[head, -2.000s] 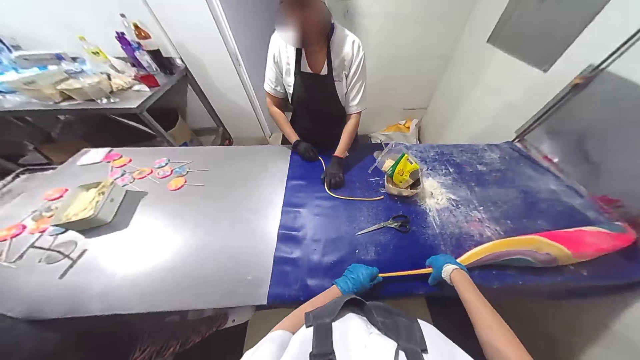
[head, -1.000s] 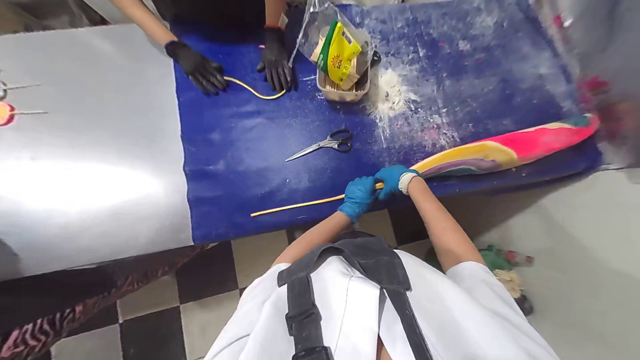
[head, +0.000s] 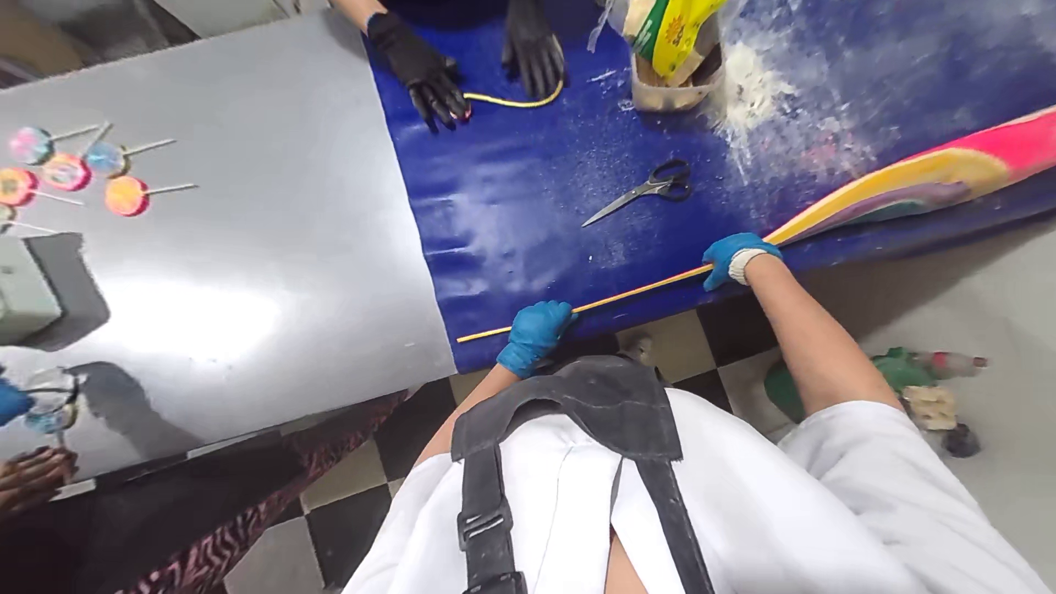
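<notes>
A thick striped pink, yellow and purple candy mass (head: 932, 177) lies along the front edge of the blue mat and tapers into a thin candy rope (head: 639, 290). My right hand (head: 737, 257), in a blue glove with a white cuff, closes round the rope where the mass narrows. Farther left, my left hand (head: 538, 332), also blue-gloved, grips the rope near its free end, which sticks out past my fist. Black-handled scissors (head: 643, 192) lie on the mat beyond the rope. Parts of the rope inside my fists are hidden.
Across the table, a person's black-gloved hands (head: 421, 70) touch a short yellow rope (head: 516, 104). A plastic container (head: 672, 95) with a yellow packet stands beside white powder (head: 755, 87). Several lollipops (head: 126, 196) lie on the metal table (head: 313, 239); another person's hand shows far left.
My hands, together a second ago, are now apart, with a stretch of thin rope between them; my left hand is farther left. The view has swung downward since the first frame.
</notes>
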